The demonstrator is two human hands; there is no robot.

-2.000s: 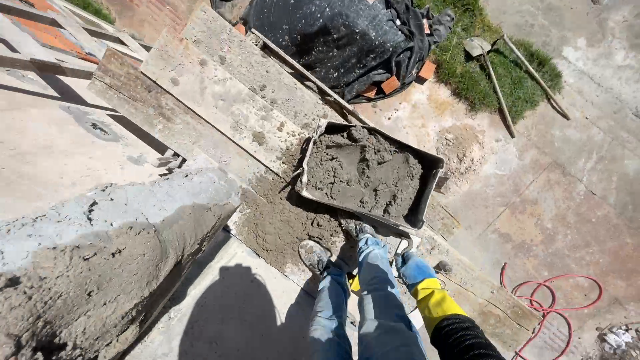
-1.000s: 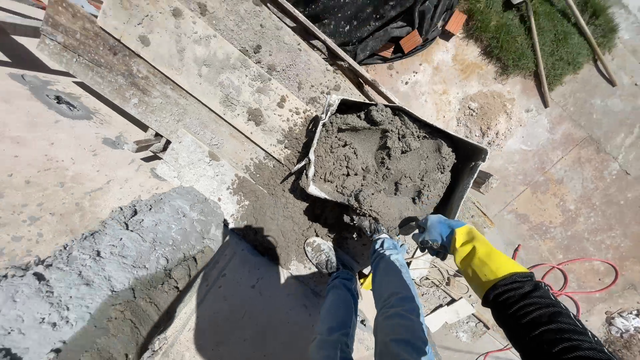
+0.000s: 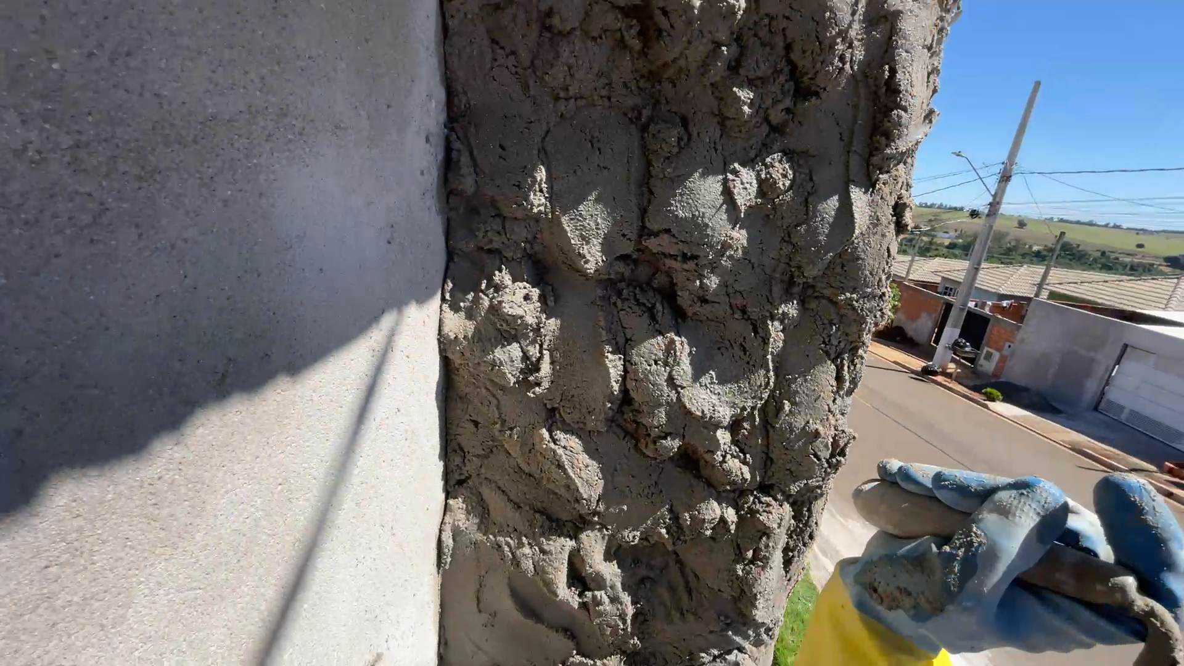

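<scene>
Rough wet mortar (image 3: pixel 647 351) covers a narrow vertical face of the wall in thick lumps. To its left is a smooth grey plastered surface (image 3: pixel 222 231), partly in shadow. At the lower right, my right hand (image 3: pixel 999 564), in a mortar-smeared blue and yellow rubber glove, is closed around the handle of a tool (image 3: pixel 1082 573); the tool's working end is out of view. This hand is to the right of the mortar and does not appear to touch it. My left hand is not in view.
Beyond the wall's right edge lie a street (image 3: pixel 916 416), a utility pole (image 3: pixel 990 222) with wires, a grey boundary wall (image 3: pixel 1064 351) and tiled roofs. A strip of grass (image 3: pixel 795 620) shows below, beside the mortar.
The view has swung up from the mortar-filled tub and my feet to the wall. The gloved right hand, earlier beside the tub, is now raised near the mortar-covered face.
</scene>
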